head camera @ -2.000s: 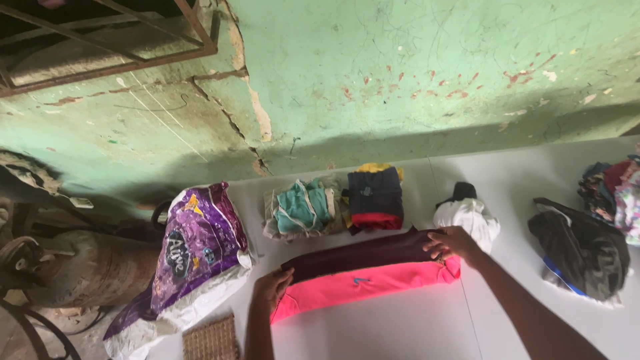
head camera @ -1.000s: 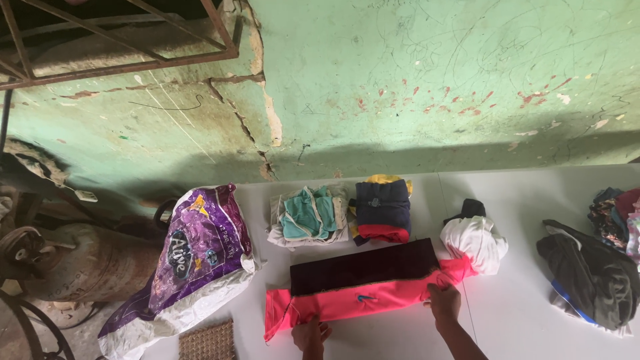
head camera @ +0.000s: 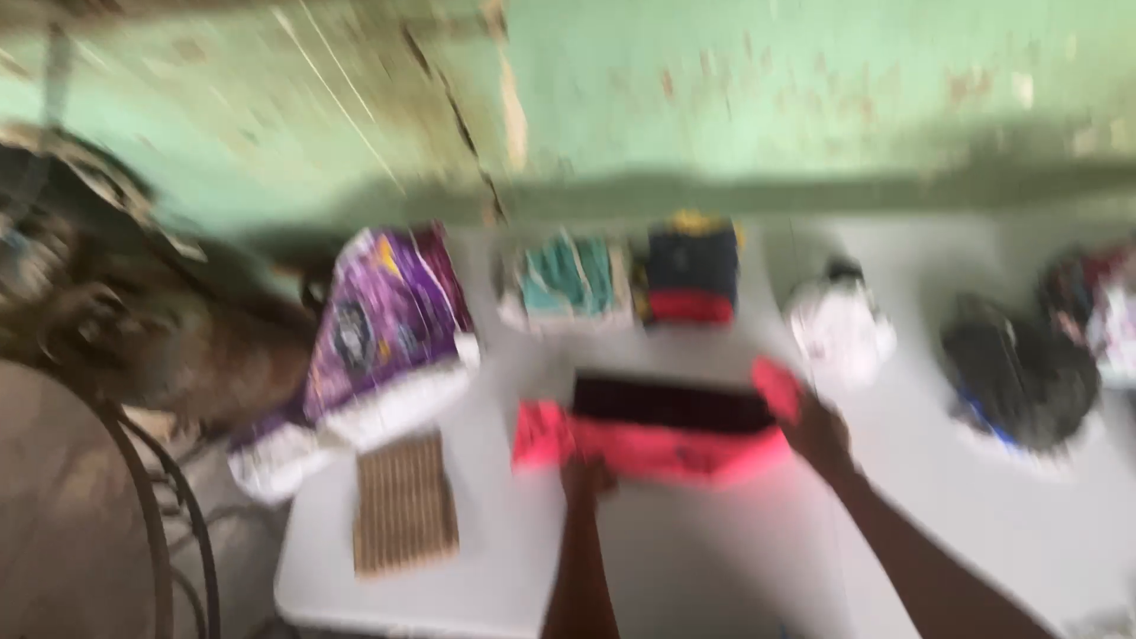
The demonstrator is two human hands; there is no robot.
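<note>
A bright pink garment [head camera: 657, 448] lies folded in a long strip on the white table, with a dark maroon or black band [head camera: 670, 404] along its far side. My left hand [head camera: 588, 475] rests on the near edge of the pink cloth toward its left end; blur hides whether the fingers grip it. My right hand [head camera: 812, 426] holds the right end of the pink garment, with a flap of the cloth raised at the fingers. Just beyond lie a folded teal and cream cloth bundle [head camera: 568, 280] and a folded navy and red garment [head camera: 692, 271].
The white table [head camera: 355, 603] meets a cracked green wall [head camera: 799, 106]. On it are a purple plastic sack [head camera: 382, 319], a brown woven mat [head camera: 406, 506], a white cloth bundle [head camera: 841, 328], a black bundle [head camera: 1021, 373] and patterned cloths [head camera: 1114, 311]. A rusty cylinder stands left.
The right end of the pink garment, flat a second ago, is now lifted in my right hand. Two seconds ago both hands were at the strip's far ends. The view has shifted and blurred.
</note>
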